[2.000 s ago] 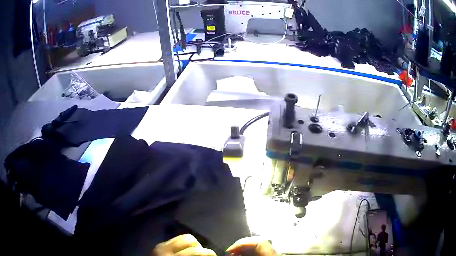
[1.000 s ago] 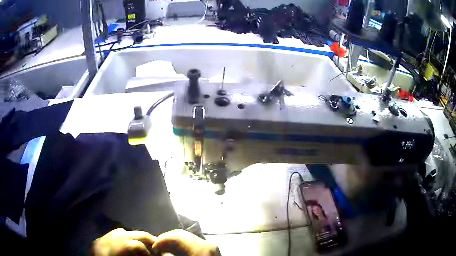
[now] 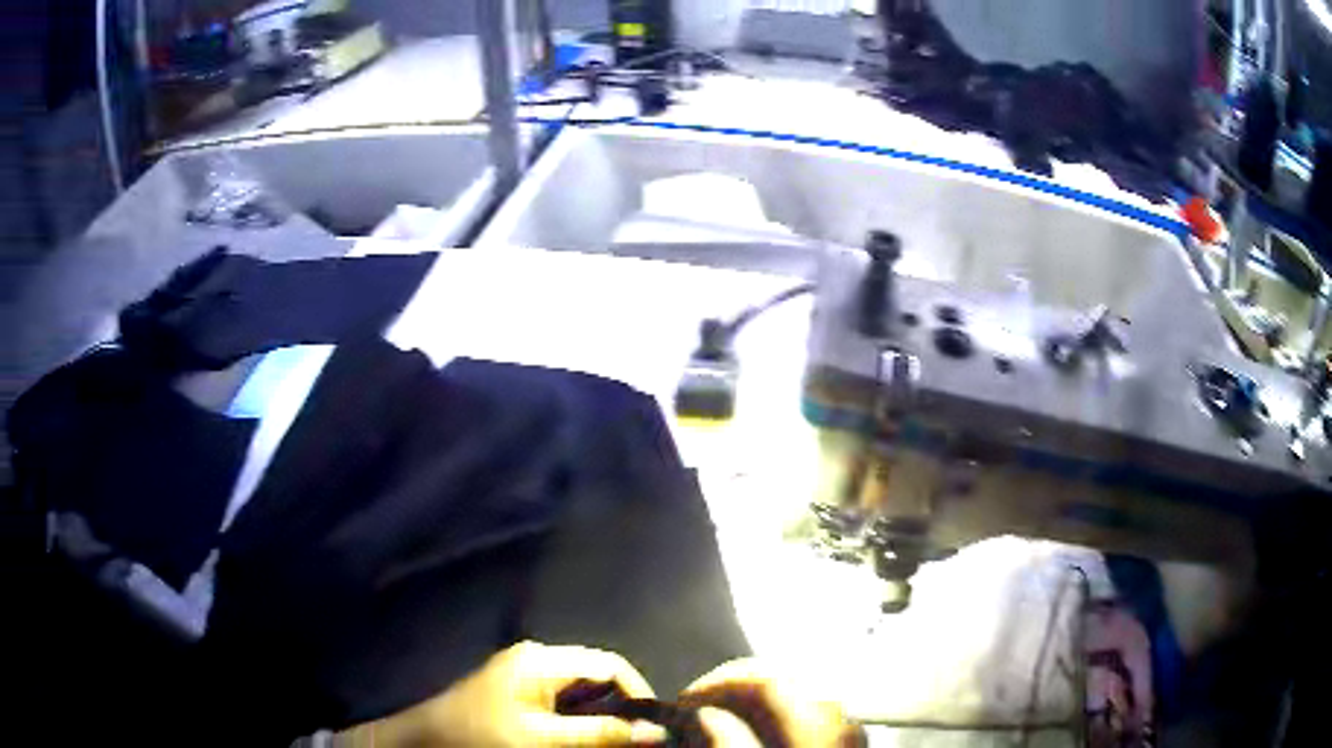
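Observation:
Dark fabric panels (image 3: 438,512) lie on the white table left of the sewing machine (image 3: 1023,395) and run down to the bottom edge. My left hand (image 3: 541,701) and my right hand (image 3: 767,709) are close together at the bottom edge, partly cut off and blurred. Between their fingers they pinch a small dark piece of fabric (image 3: 621,704). The brightly lit presser foot area (image 3: 884,563) is above and right of my hands, with no cloth visible under it.
The work lamp (image 3: 707,383) stands left of the machine head. A smartphone (image 3: 1119,672) and a cable (image 3: 1078,643) lie under the machine arm. A white trough (image 3: 555,219) with pale sheets is behind the table. A black fabric pile (image 3: 1037,102) lies on the far table.
The camera view has swung left since one second ago, so the machine and phone appear further right. My hands have risen slightly in the picture, and the dark piece between them now shows.

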